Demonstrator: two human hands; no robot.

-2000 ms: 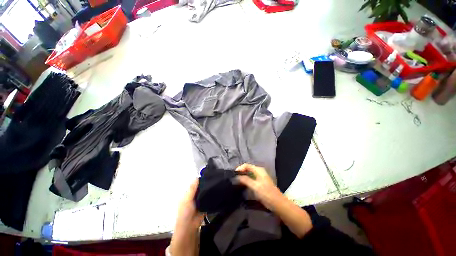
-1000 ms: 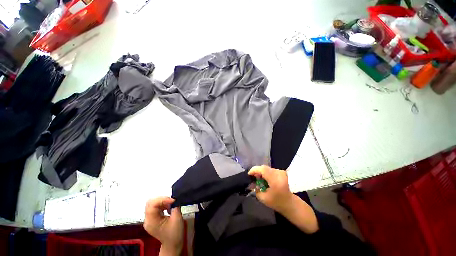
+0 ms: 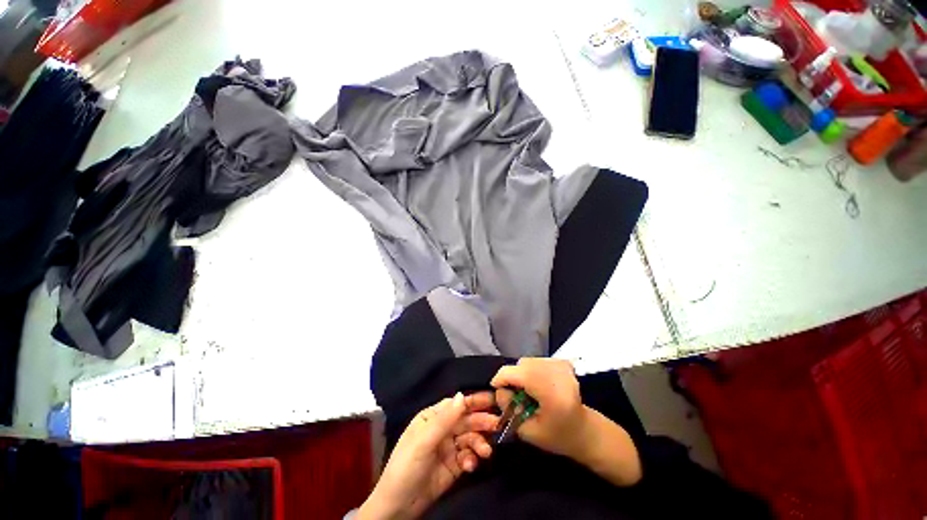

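A grey polo shirt [image 3: 462,203] with black parts is spread on the white table. Its near black-and-grey sleeve [image 3: 412,350] hangs at the table's front edge, beside my hands. My right hand [image 3: 549,406] holds thread snips [image 3: 505,421] with a green handle and short metal blades pointing down and left. My left hand [image 3: 437,447] is palm up just left of the blades, its fingers curled and close to them. I cannot tell whether it pinches a thread or the sleeve's edge.
A second grey-and-black shirt [image 3: 152,193] lies crumpled at left, beside dark garments [image 3: 36,173]. A phone [image 3: 673,91], green block [image 3: 775,110], orange bottle [image 3: 879,137] and red basket [image 3: 813,46] are at the right. A white paper [image 3: 122,401] lies front left. Red crates [image 3: 874,396] stand below the table.
My left hand has let go of the sleeve's left end and moved right to the snips. The stretched sleeve now lies slack. The camera view has shifted, so the table items appear higher.
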